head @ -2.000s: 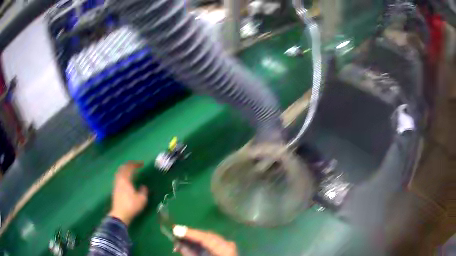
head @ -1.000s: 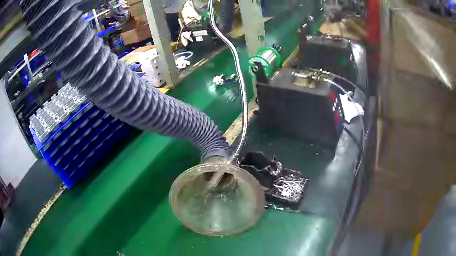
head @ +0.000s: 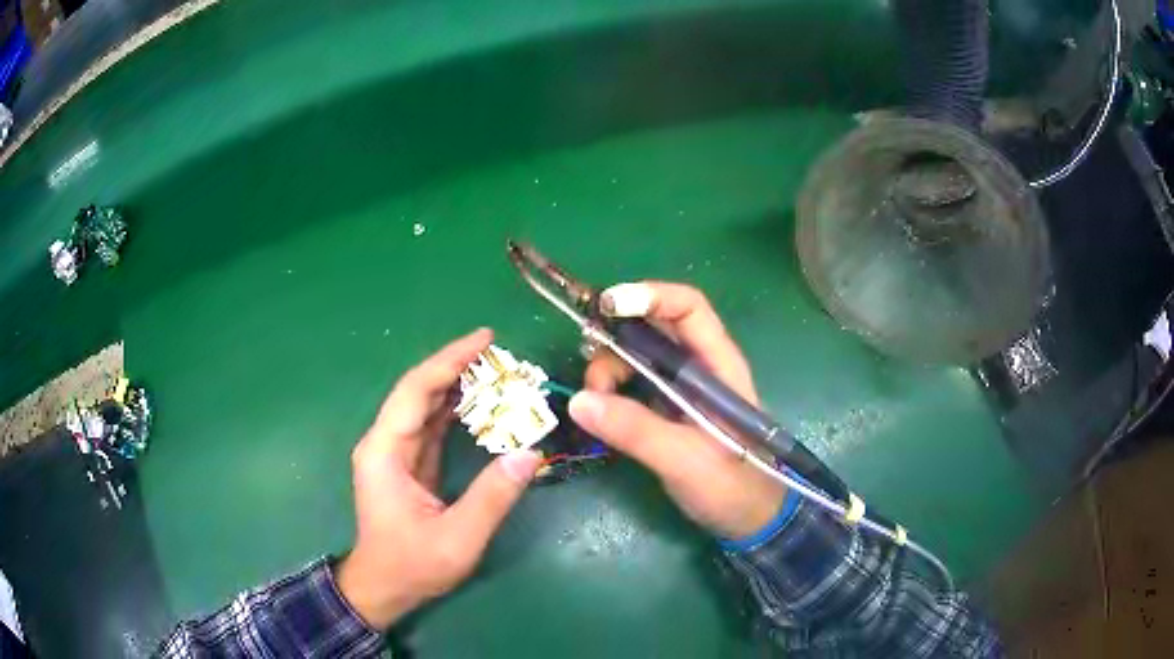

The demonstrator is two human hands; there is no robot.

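Observation:
My left hand holds a white plastic housing with brass strips between its fingers and thumb, above the green mat. My right hand holds a black soldering iron with a thin pale tube tied along it. The iron's brown tip points up and left, above the housing and not touching it. My right thumb and fingertips are beside a green wire at the housing's right side. Red and blue wires show below. The circuit board is mostly hidden.
The clear fume funnel with its grey ribbed hose stands at the right. A black tray with silvery bits is partly hidden behind it. Units with green boards lie at the left, one on the belt, one lower.
The view has turned down to the green mat, and the funnel now sits at the upper right. Both hands are back in view, with the white housing in the left and the iron in the right.

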